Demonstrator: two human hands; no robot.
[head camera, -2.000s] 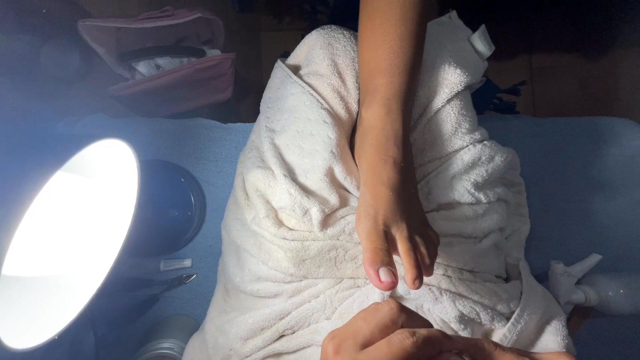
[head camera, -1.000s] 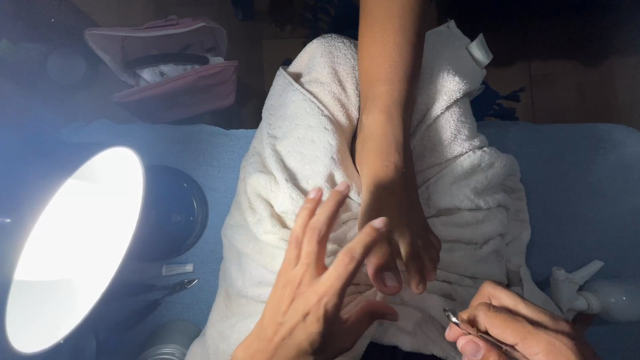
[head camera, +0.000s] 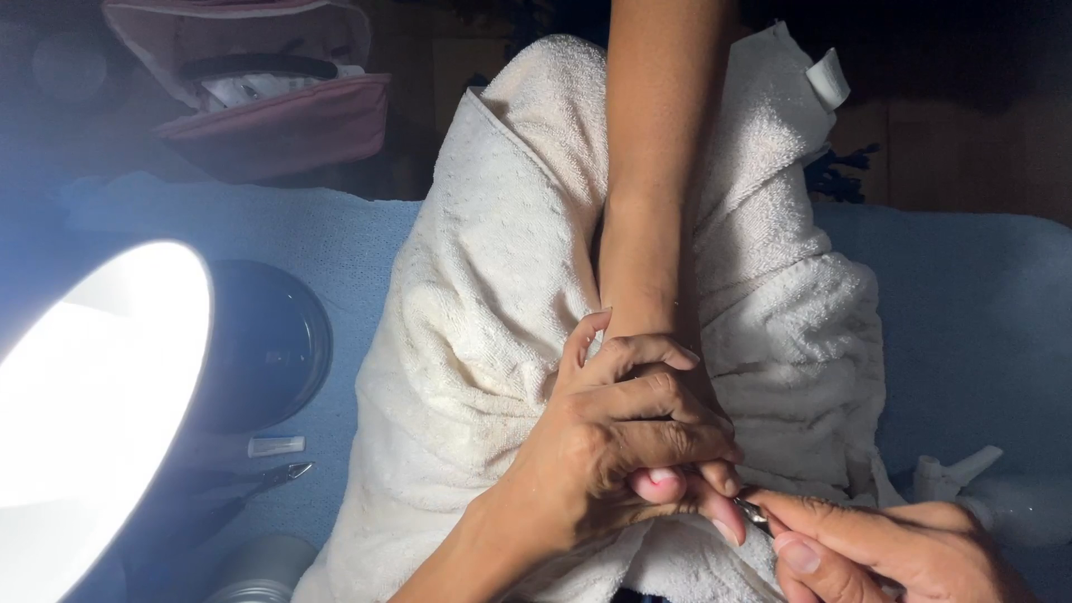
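Another person's foot (head camera: pixel 649 276) reaches down from the top over a white terry towel (head camera: pixel 494 276), toes toward me. My left hand (head camera: pixel 611 452) is wrapped over the front of this foot with its fingers around the toes, which it partly covers. A toe with a reddened tip (head camera: pixel 659 484) shows beneath my fingers. At the lower right my right hand (head camera: pixel 871 536) grips a small metal nipper (head camera: pixel 754 512), whose tip is at the toes beside my left fingertips. Its handles are hidden in my palm.
A bright lamp (head camera: pixel 109 402) fills the left. Beside it on blue cloth (head camera: pixel 368 243) lie a round dark dish (head camera: pixel 268 343), a small clear piece (head camera: pixel 276 445), a metal-tipped tool (head camera: pixel 289 475) and a jar (head camera: pixel 268 561). A spray bottle (head camera: pixel 946 477) lies right; a pink case (head camera: pixel 285 126) stands open behind.
My left hand, spread beside the foot a second ago, has moved right and closed around its toes. My right hand has brought the nipper's tip to the toes.
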